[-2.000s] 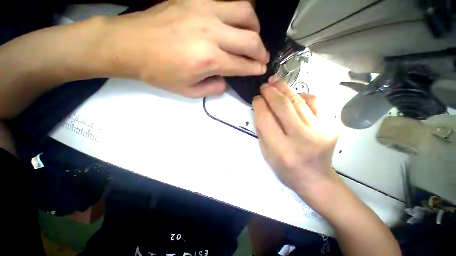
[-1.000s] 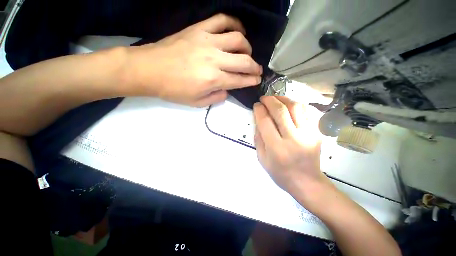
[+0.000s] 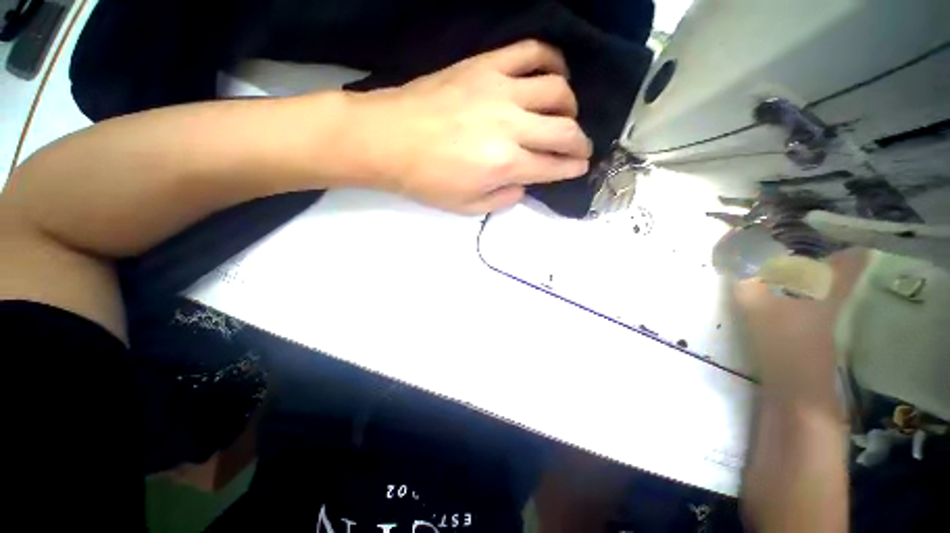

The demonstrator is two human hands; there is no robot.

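A black garment [image 3: 615,62] lies on the white machine table, left of the needle area, and runs back under my left forearm. My left hand [image 3: 500,130] rests on it with fingertips pressing and gathering the cloth beside the presser foot [image 3: 622,177]. My right hand [image 3: 797,302] is blurred at the right, around the cream knob [image 3: 797,277] and partly hidden behind it; its fingers are not clear, nor is whether it holds anything.
The machine head [image 3: 719,73] fills the upper right. The white table's ruled front edge [image 3: 458,401] runs diagonally below. A black bundle with gold pattern [image 3: 208,364] hangs below the edge at left. Small white and brown scraps [image 3: 896,432] lie at lower right.
My right hand has left the cloth by the needle and moved right, to the knob. My left hand stays on the cloth. The view has shifted, showing more of the bed.
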